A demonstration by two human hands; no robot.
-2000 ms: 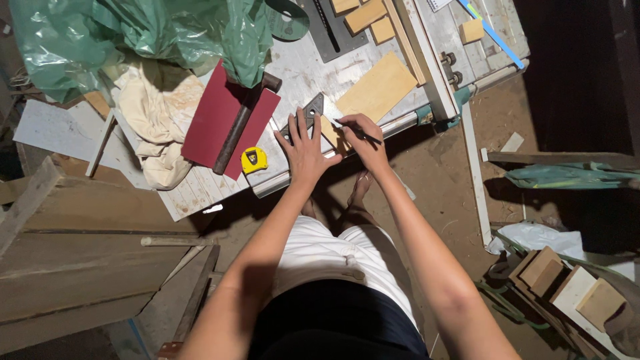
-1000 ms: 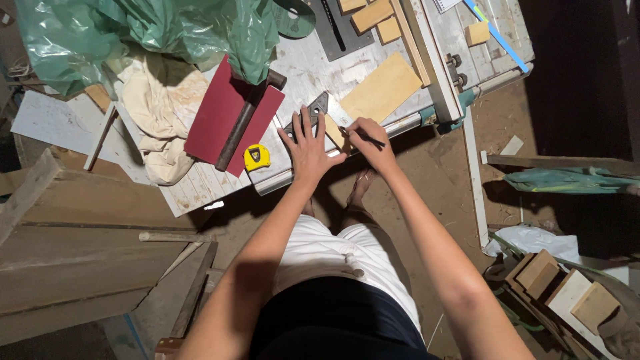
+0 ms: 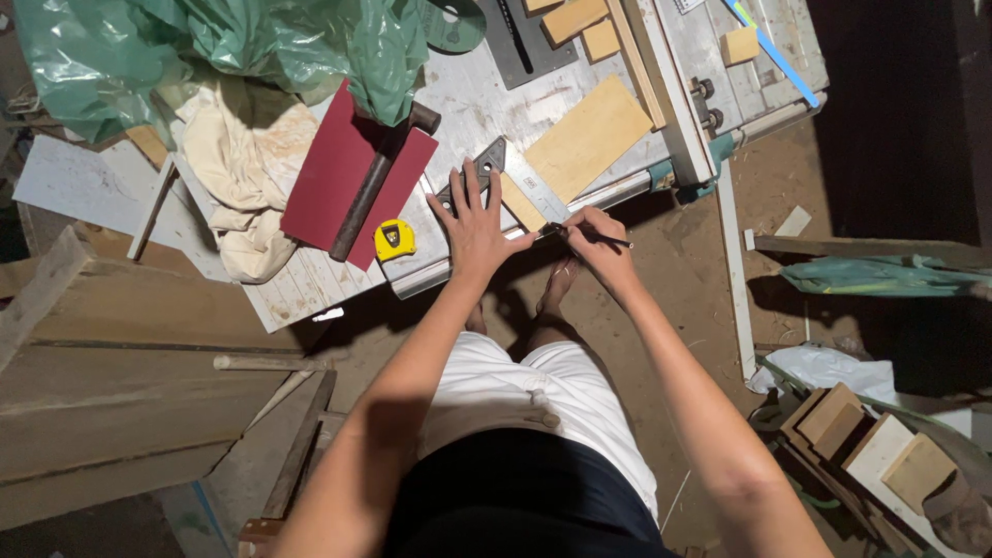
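My left hand [image 3: 476, 225] lies with spread fingers over the dark handle of a square [image 3: 493, 157] and a small wooden piece [image 3: 521, 203] at the table's front edge. The square's metal blade [image 3: 538, 186] runs along the right side of that piece. In my right hand [image 3: 598, 242] is a dark pencil [image 3: 612, 236], its tip close to the lower end of the blade and the wood. A flat wooden board [image 3: 590, 139] lies just beyond the blade. Left of my left hand sits a yellow tape measure [image 3: 395, 239].
A hammer [image 3: 372, 186] lies on a dark red sheet [image 3: 325, 178], beside a cream cloth [image 3: 232, 178] and green plastic [image 3: 271, 46]. A long fence [image 3: 673, 93] crosses the table at the right, near wooden blocks [image 3: 573, 19]. Boards [image 3: 876, 449] stand lower right.
The square's blade now shows plainly along the small wooden piece. My right hand has stayed near the table edge with the pencil, and my left hand remains over the square.
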